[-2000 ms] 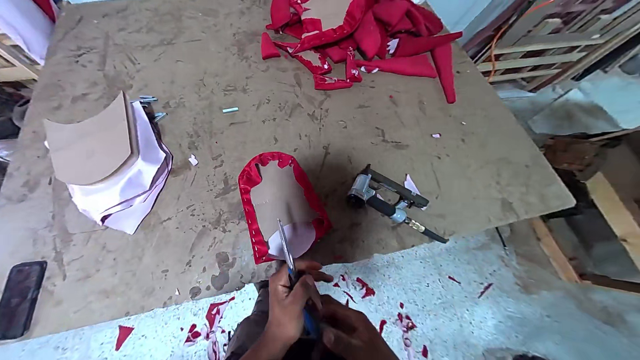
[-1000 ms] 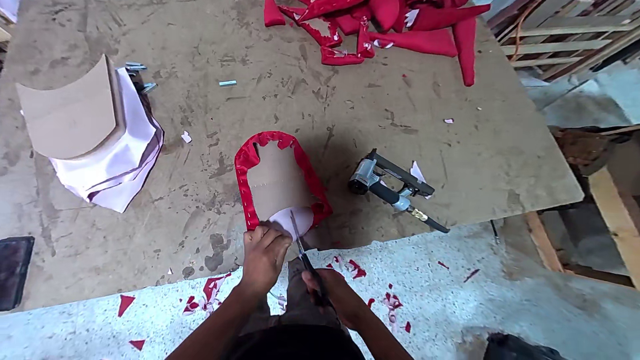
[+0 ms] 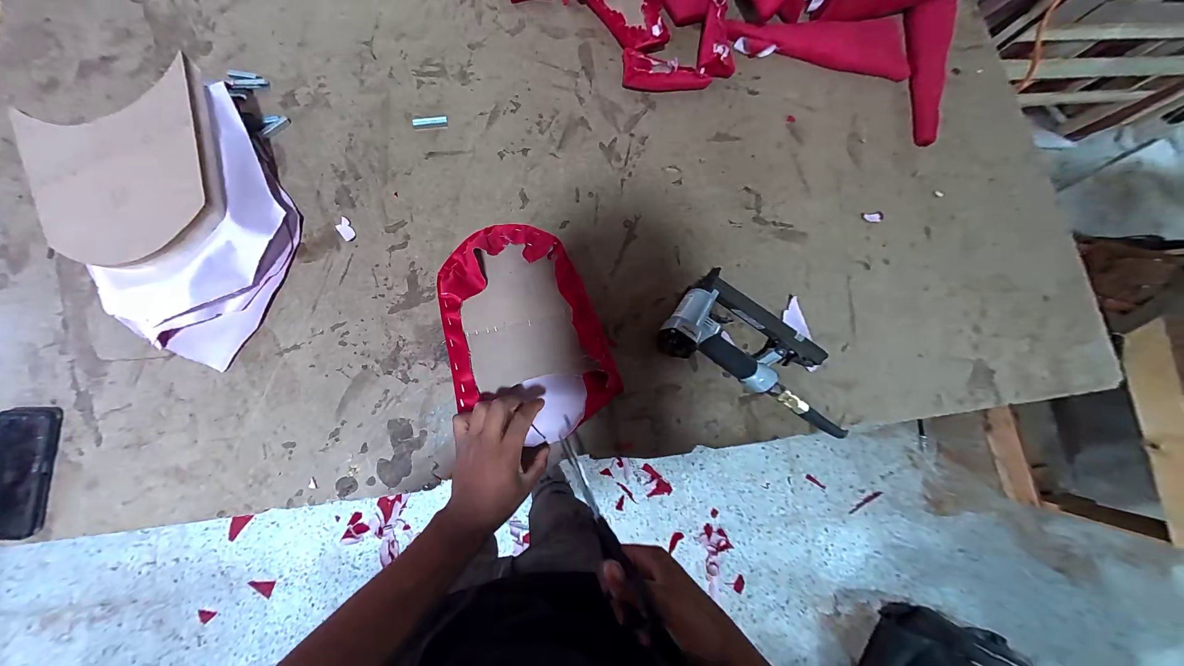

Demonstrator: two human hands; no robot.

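A rounded board panel lies near the table's front edge, its rim wrapped in red fabric fastened with staples. White lining fabric shows at its lower end. My left hand rests on that end, fingers bent on the fabric. My right hand grips dark-handled scissors, their metal blades pointing at the fabric's lower edge; whether the blades are parted is hard to tell. Right of the panel lies a pneumatic staple gun with its hose fitting toward the front edge.
Curved board pieces lie on white fabric at the left, near staple strips. Red fabric pieces are heaped at the back. A dark phone sits far left. Red scraps litter the floor; wooden frames stand right.
My left hand has moved from the scissors onto the panel's lower left end. The scissors, in my right hand, have moved from over the panel to its lower edge.
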